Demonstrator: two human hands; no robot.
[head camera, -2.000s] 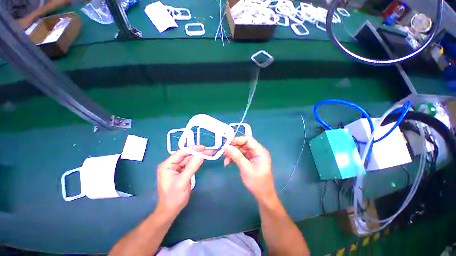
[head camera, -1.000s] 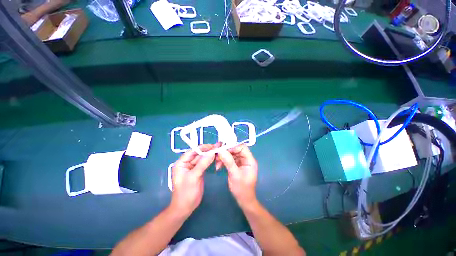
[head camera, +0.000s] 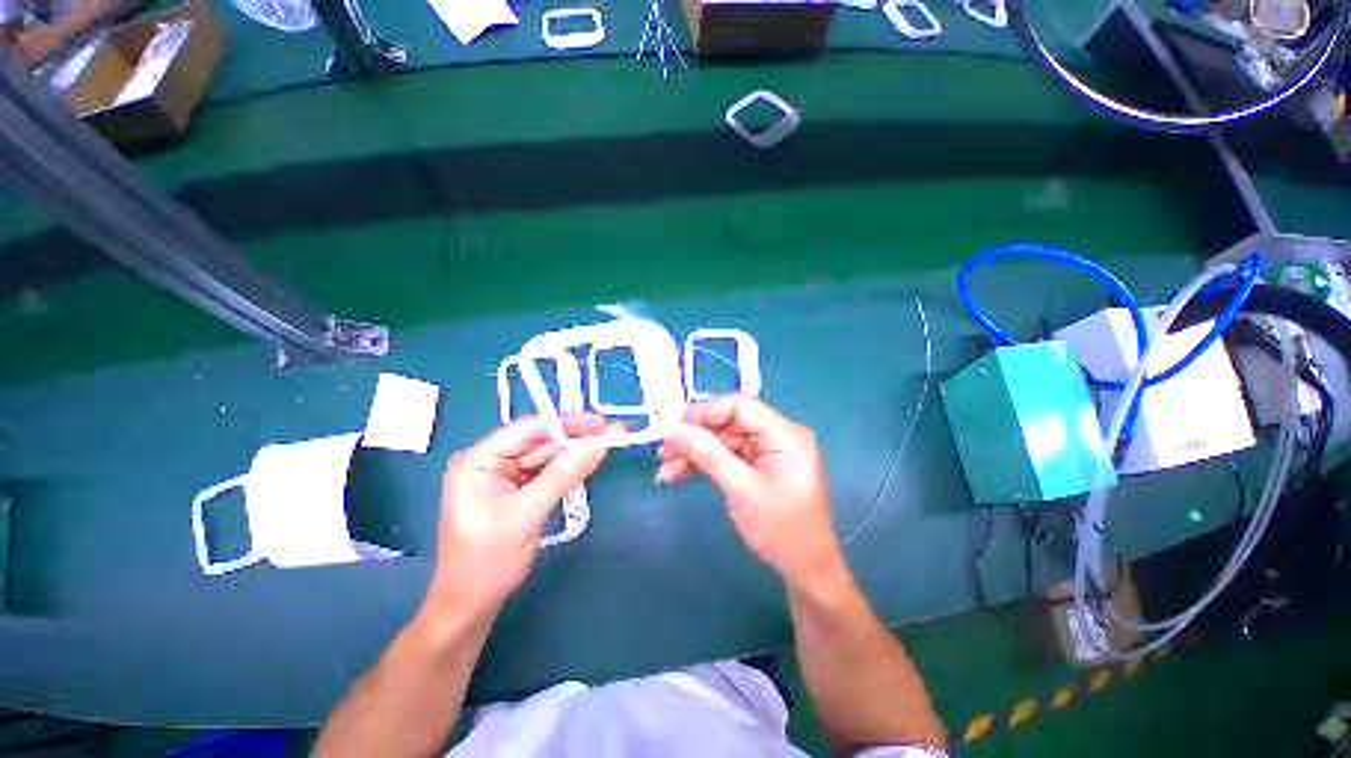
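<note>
A white plastic frame (head camera: 670, 388) is held tilted above the dark green bench by its near edge. My left hand (head camera: 511, 496) pinches its near left part between thumb and fingers. My right hand (head camera: 756, 481) pinches its near right corner. A thin pale strip shows faintly near the frame's far edge; where it is attached is unclear. Other frames lie beneath and beside the held one: one at the right (head camera: 756, 363), one at the left (head camera: 507, 388) and one partly hidden behind my left hand (head camera: 575, 518). Fine lines cross some openings.
A curled white sheet (head camera: 301, 504) lies left over another frame (head camera: 202, 529), near a small square sheet (head camera: 402, 413). A metal post (head camera: 222, 267) stands left. A teal box (head camera: 1022, 425) with hoses stands right. A loose thin strand (head camera: 928, 388) curves between. A person's arm shows top left.
My hands came together at the frame's near edge, then moved apart again. The strip swung from the frame's right side to its far side. The view has tilted down slightly.
</note>
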